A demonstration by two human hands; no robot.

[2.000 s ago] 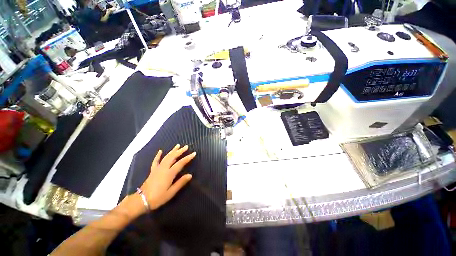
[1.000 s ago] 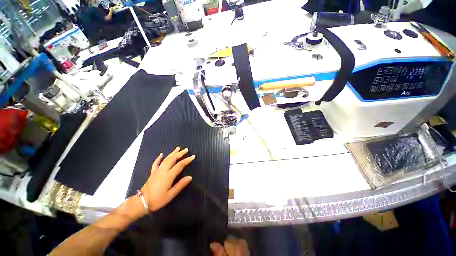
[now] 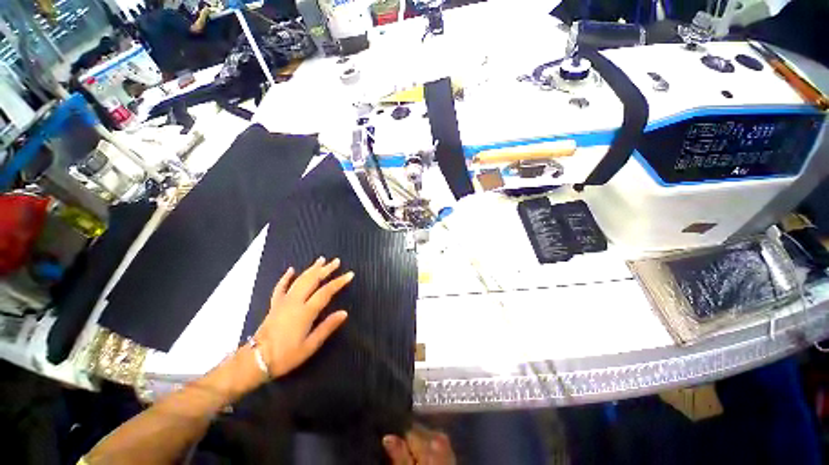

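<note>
A black garment panel with fine pale stripes [image 3: 364,300] lies on the table, its right edge in line with the presser foot and needle area [image 3: 414,232] of the white sewing machine. My left hand [image 3: 304,318] lies flat on the panel with fingers spread, holding nothing. My right hand [image 3: 418,447] is at the bottom edge of the picture, partly cut off, at the panel's near end below the table edge; its fingers look bent, but its grip is unclear. A black stack of cut panels [image 3: 204,236] lies to the left, its upper part touching the striped panel.
Black labels [image 3: 562,230] lie right of the needle. A clear plastic bag [image 3: 727,281] with dark contents lies at the right. Black strips [image 3: 445,136] hang over the machine head. A narrow dark piece [image 3: 100,281] and a red bag [image 3: 23,232] are at the far left.
The striped panel's far end has moved forward and left, reaching the black stack. My right hand has come into view at the bottom. My left hand stays flat on the panel.
</note>
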